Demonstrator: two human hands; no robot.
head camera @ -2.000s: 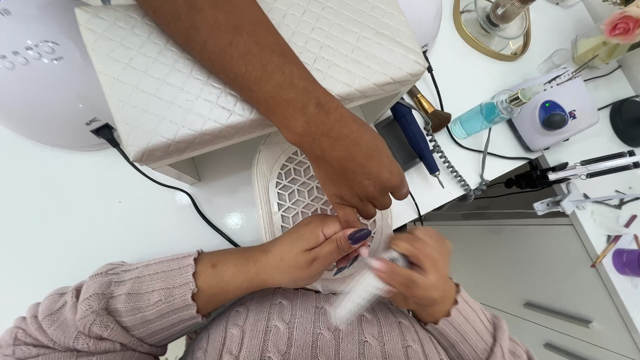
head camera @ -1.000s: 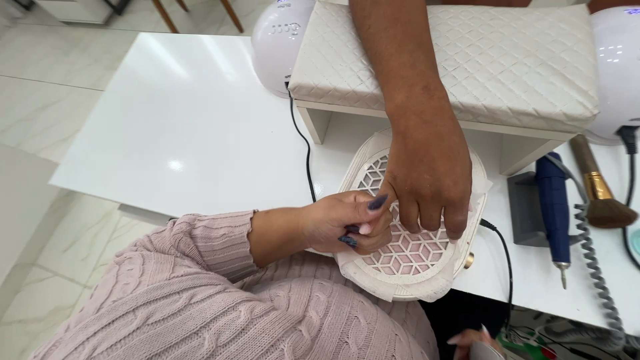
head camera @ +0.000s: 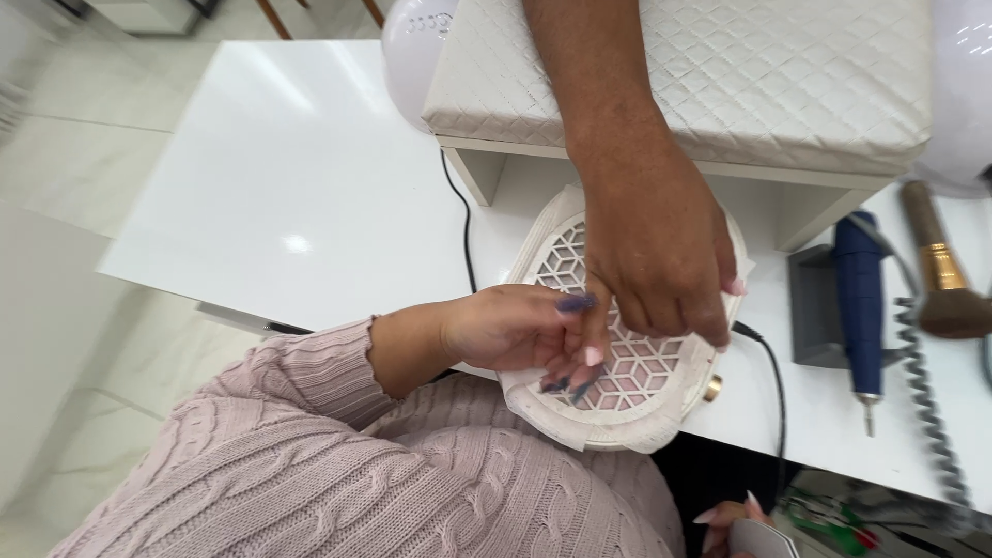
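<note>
My left hand [head camera: 523,329], with dark glittery nails, holds one finger of another person's hand [head camera: 659,240] between thumb and fingers. That hand hangs palm down over a white nail dust collector [head camera: 643,368] with a hexagon-patterned grille. At the bottom right edge, beside an open drawer, my right hand [head camera: 725,523] is partly out of view. Its fingers are on a flat grey-white object [head camera: 763,540], cut off by the frame and too little seen to name. The other person's forearm rests across a quilted white armrest [head camera: 775,77].
Right of the dust collector, a blue nail drill handpiece [head camera: 859,310] lies by a grey holder [head camera: 810,310], near a coiled cable [head camera: 926,395] and a brown brush [head camera: 942,271]. A black cord [head camera: 775,403] crosses the white table's edge [head camera: 837,457]. A drawer [head camera: 837,511] holds green and red items.
My right hand has moved from beside the held finger, where it had a blurred whitish object, down to the drawer. My left hand still holds the person's finger. The view has shifted left.
</note>
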